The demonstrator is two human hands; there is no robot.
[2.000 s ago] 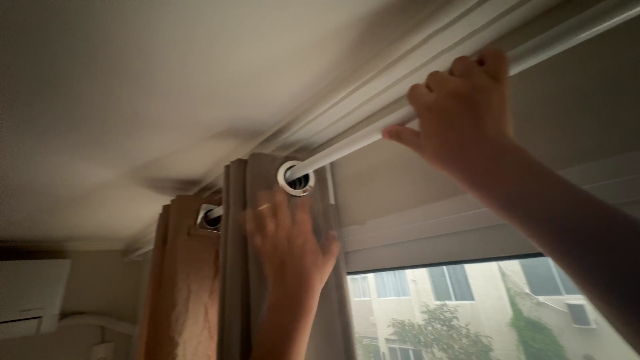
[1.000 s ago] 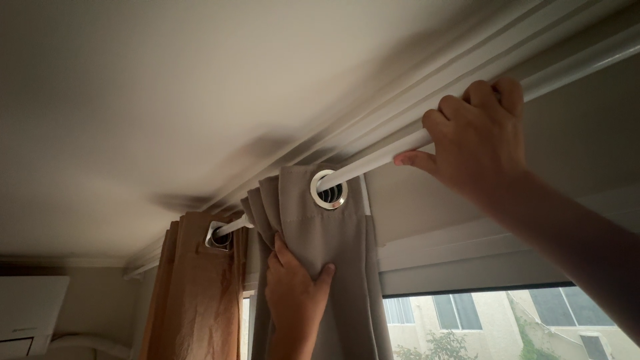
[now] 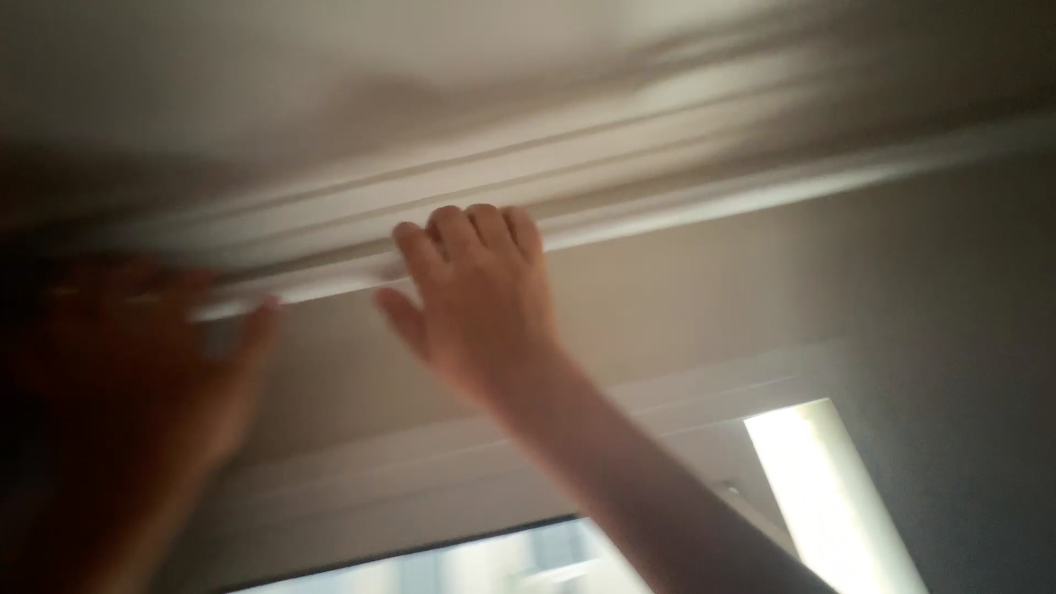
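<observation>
A white curtain rod [image 3: 709,206] runs slantwise below the ceiling, rising toward the right. My right hand [image 3: 487,297] is wrapped over the rod near the middle of the view, fingers on top and thumb below. At the left, my left hand [image 3: 157,355] is dark and blurred, its thumb close to the rod; whether it touches the rod or holds anything cannot be told. Neither the grommet curtain nor its rings can be made out in this frame.
Ceiling moulding [image 3: 495,173] runs just above the rod. Below is the window [image 3: 495,565], with its upper frame [image 3: 412,462] under the wall. A bright strip [image 3: 825,495] stands at the lower right, beside a dark area.
The view has swung a lot toward the right. My left hand was on the grey curtain a second ago and is now up near the rod. My right hand stays on the rod.
</observation>
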